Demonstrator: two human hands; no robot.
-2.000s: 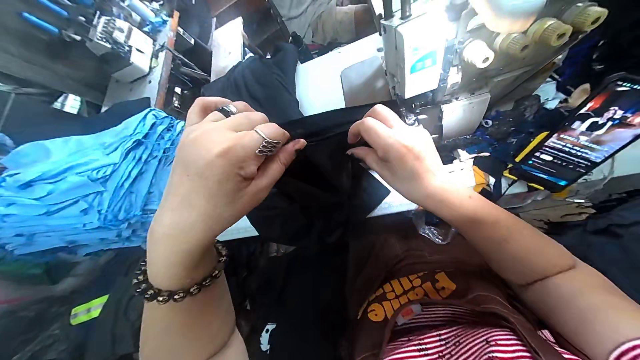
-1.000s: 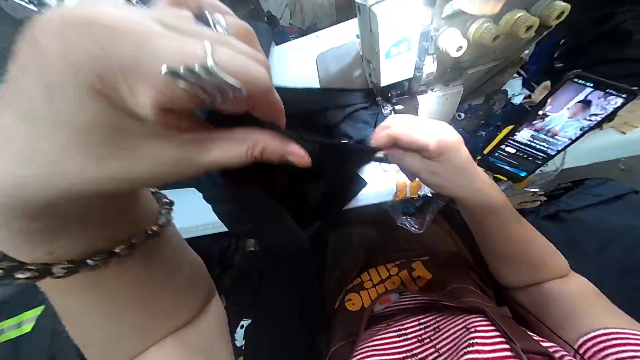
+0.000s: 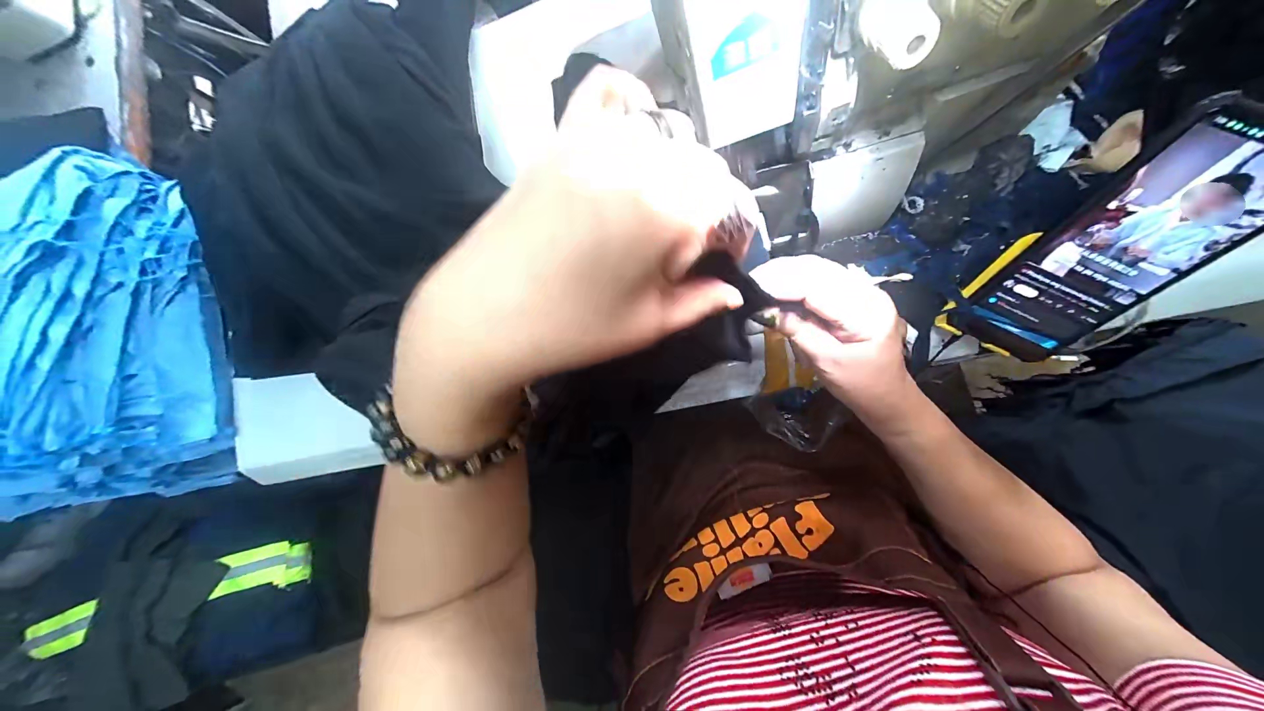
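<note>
My left hand [image 3: 602, 217], with rings and a beaded bracelet at the wrist, pinches a piece of black fabric [image 3: 681, 360] between thumb and fingers. Close by on the right, my right hand [image 3: 839, 326] grips the edge of the same fabric with its fingertips. The fabric is stretched a little between the two hands, in front of the white head of a sewing machine [image 3: 755, 74]. My left hand hides part of the cloth and the machine's needle area. More black cloth [image 3: 346, 168] lies to the left on the white machine table [image 3: 306, 425].
Light blue fabric pieces [image 3: 109, 336] are stacked at the left. Dark garments with reflective strips [image 3: 262, 570] lie below them. A smartphone [image 3: 1136, 227] with a lit screen leans at the right, near thread scraps. Dark cloth [image 3: 1136, 454] covers the area beneath the phone.
My left hand, close to the camera a second ago, now shows farther off, near the machine head. Both hands still hold the black fabric. The view has shifted.
</note>
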